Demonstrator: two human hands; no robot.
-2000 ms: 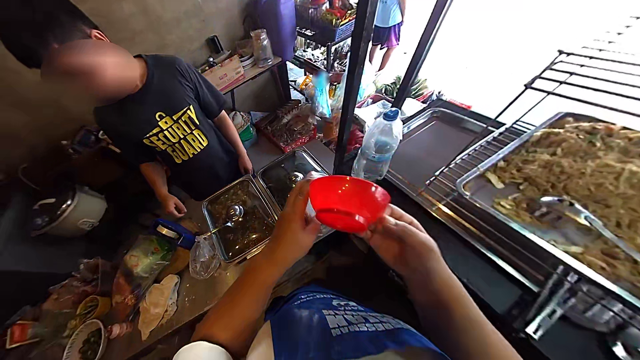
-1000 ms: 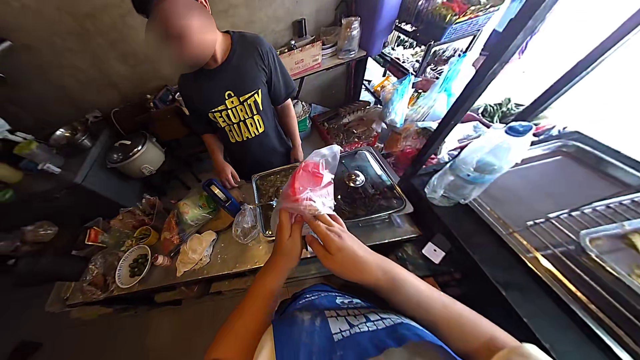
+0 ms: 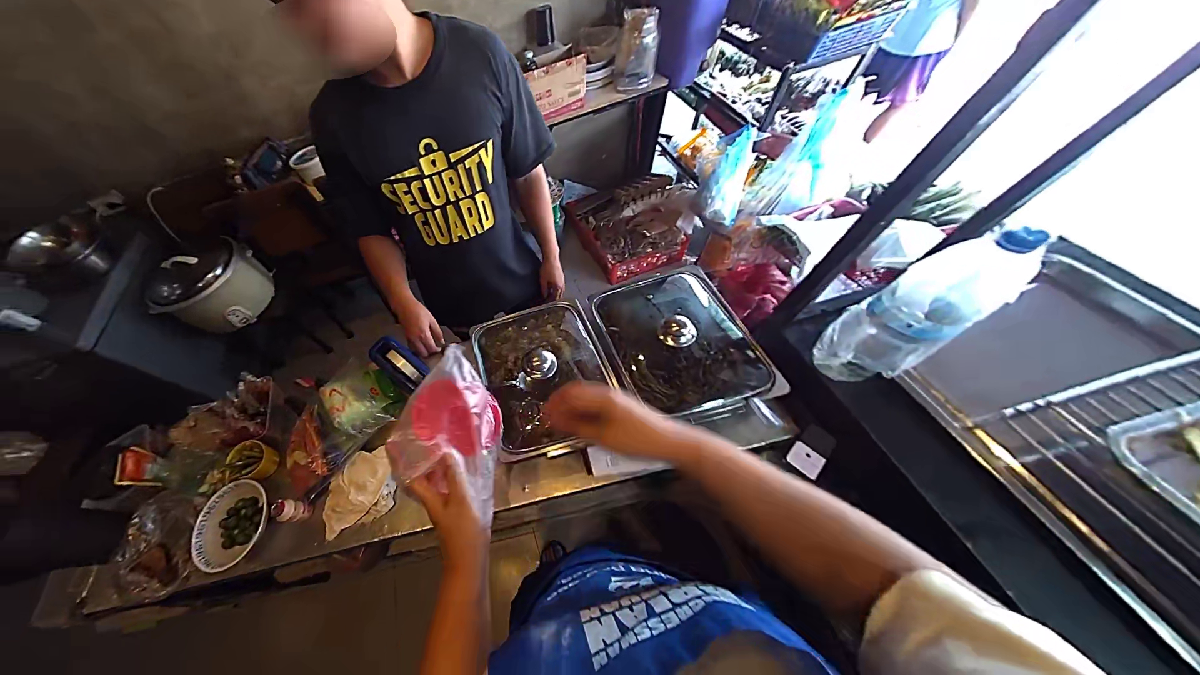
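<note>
My left hand (image 3: 448, 492) grips a clear plastic bag (image 3: 473, 469) with a red plastic bowl (image 3: 452, 414) inside it, above the counter's front edge. My right hand (image 3: 595, 417) is blurred and apart from the bag, over the front of a lidded steel food tray (image 3: 511, 345); its fingers look bent, and whether they hold anything cannot be told. Beside that tray is a second steel tray with a glass lid (image 3: 677, 370), dark food showing beneath. A blue-handled object (image 3: 398, 364) lies just behind the bag.
Across the counter stands a person in a dark shirt (image 3: 441, 178). At left are a white basket of small green fruits (image 3: 199, 539), a crumpled cloth (image 3: 361, 494) and a rice cooker (image 3: 214, 286). A bagged water bottle (image 3: 928, 305) and a metal rack (image 3: 1087, 398) are on the right.
The red bowl, bare in my hands two seconds ago, is now inside the clear bag. My left hand has moved left with it, and my right hand has let go of the bag.
</note>
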